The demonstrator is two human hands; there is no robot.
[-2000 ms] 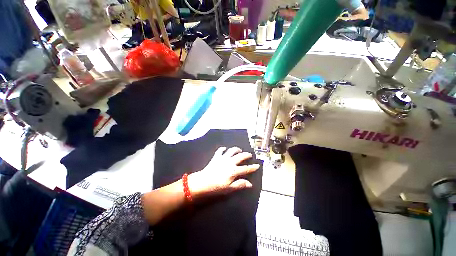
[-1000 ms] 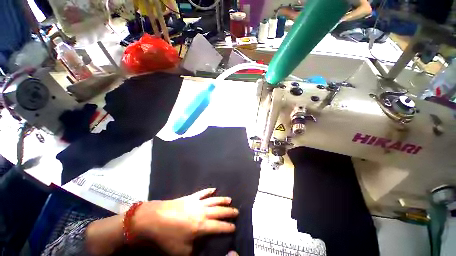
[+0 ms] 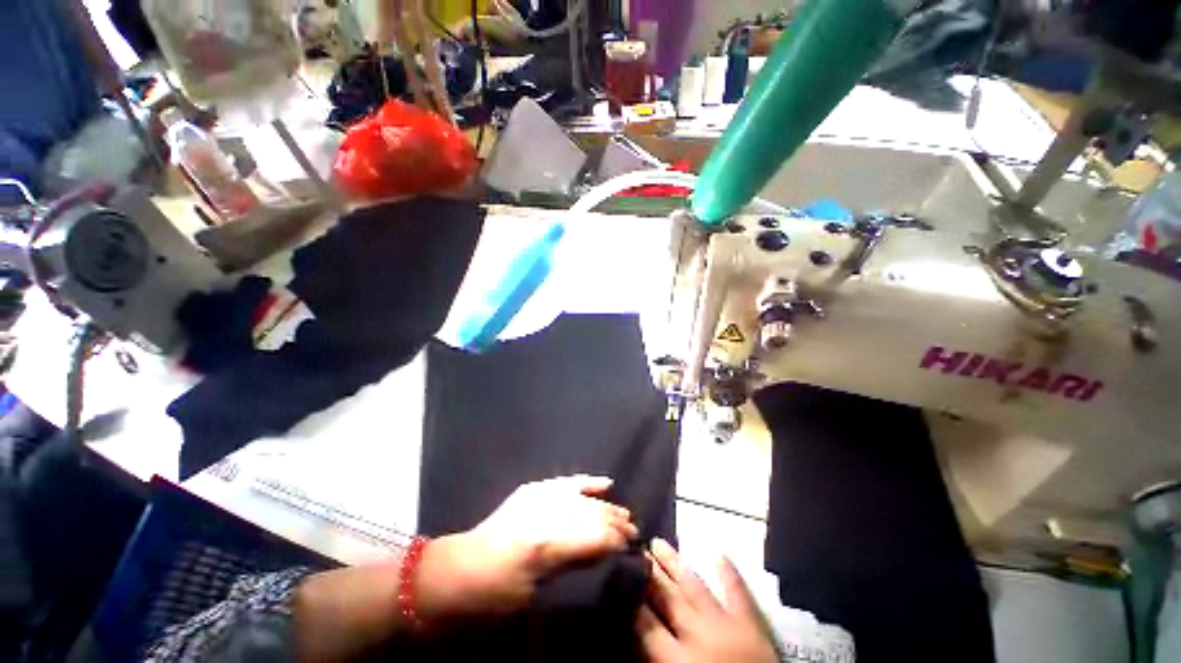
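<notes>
A black cut panel [image 3: 544,402] lies flat on the white table, its right edge beside the presser foot and needle [image 3: 672,389] of the cream sewing machine [image 3: 881,324]. My left hand [image 3: 551,534], with a red bead bracelet, holds the panel's near part, fingers curled on the cloth. My right hand [image 3: 706,609] is at the panel's right edge, fingertips on the cloth close to my left fingers; its lower part is cut off by the frame. The cloth is bunched between the hands. Whether the needle is in the cloth cannot be told.
Black cut pieces lie at left [image 3: 376,285] and under the machine arm [image 3: 861,518]. A blue stick lamp [image 3: 516,292] and slanting green tube [image 3: 790,110] are near the machine head. A neighbouring machine [image 3: 123,259], red plastic bag [image 3: 404,149] and blue crate [image 3: 168,570] are left.
My left hand moved back from near the needle toward the table's front edge, then slightly right, its fingers now curled. My right hand has come into view at the panel's edge. The cloth is now bunched.
</notes>
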